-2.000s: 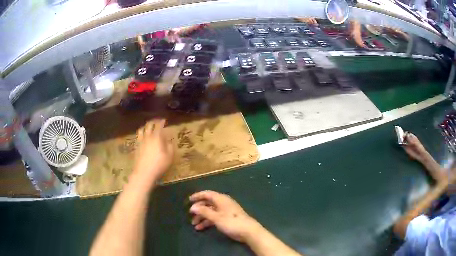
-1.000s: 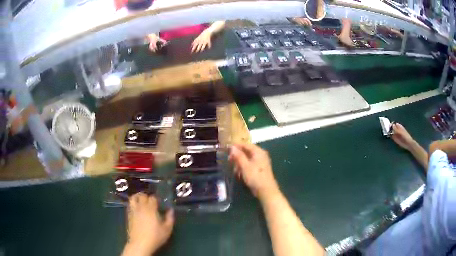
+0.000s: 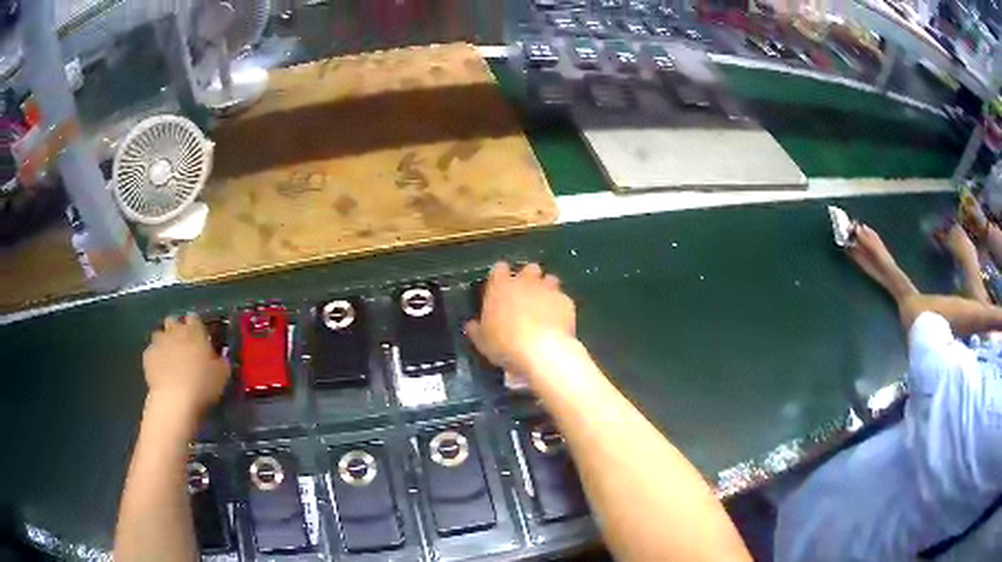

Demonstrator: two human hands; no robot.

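Note:
A clear blister tray (image 3: 308, 418) lies on the green bench right in front of me, turned sideways, with two rows of pockets. It holds several dark handsets (image 3: 366, 499) with silver rings at their far ends and one red handset (image 3: 264, 351) in the far row. My left hand (image 3: 185, 360) is at the tray's far left corner. My right hand (image 3: 525, 318) is over the far row's right end and partly hides a dark handset there. The fingertips of both hands are partly hidden, so their hold on the tray's edge is not clear.
A stained wooden board (image 3: 363, 165) lies beyond the tray, with a small white fan (image 3: 163, 176) at its left. A pale board (image 3: 692, 156) and another tray of devices (image 3: 599, 55) are further right. A person in light blue (image 3: 945, 406) at right holds a small white item (image 3: 842, 226).
The tray came from the wooden board onto the green bench and has turned from lengthwise to sideways. My hands have moved to its far corners. The hands across the bench are out of view.

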